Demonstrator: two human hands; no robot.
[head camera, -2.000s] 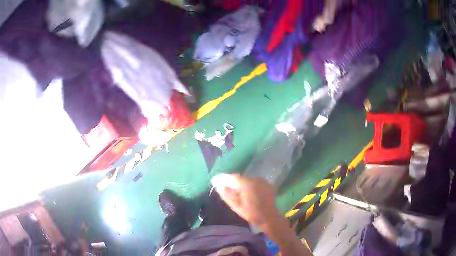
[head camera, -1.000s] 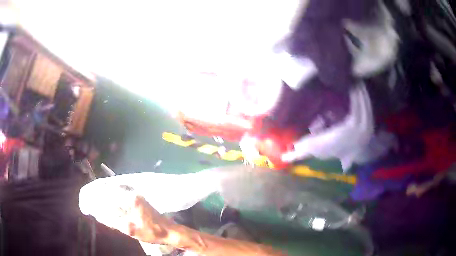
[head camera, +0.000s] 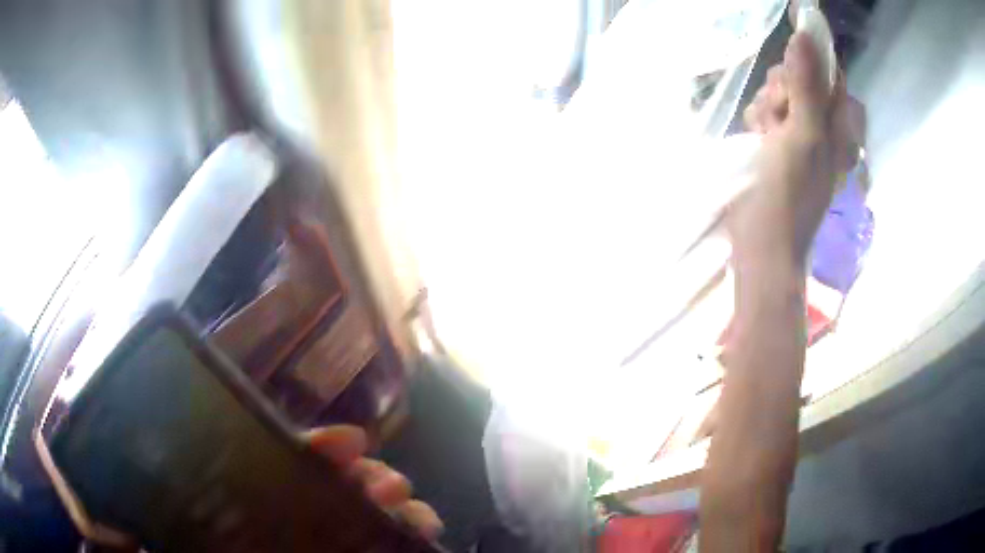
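A dark smartphone (head camera: 178, 432) fills the lower left, tilted, with its screen dark. My left hand (head camera: 373, 475) holds it; only fingertips show along its right edge, the rest is hidden behind it. My right forearm rises from the bottom edge, and my right hand (head camera: 805, 108) is closed at the upper right, blurred. Clear crinkled plastic (head camera: 740, 59) lies against the hand and seems to be gripped in it. White glare hides much of the plastic and the area left of the hand.
A very bright glare covers the middle. Brown box-like furniture (head camera: 324, 346) stands behind the phone. A purple thing (head camera: 842, 243) shows beside my right wrist and a red thing (head camera: 648, 531) at the bottom. A pale curved edge (head camera: 896, 389) runs at the right.
The view has swung away from the green floor and cloth heaps. The smartphone and my left fingers have come into view. My right hand has moved from the lower left to the upper right.
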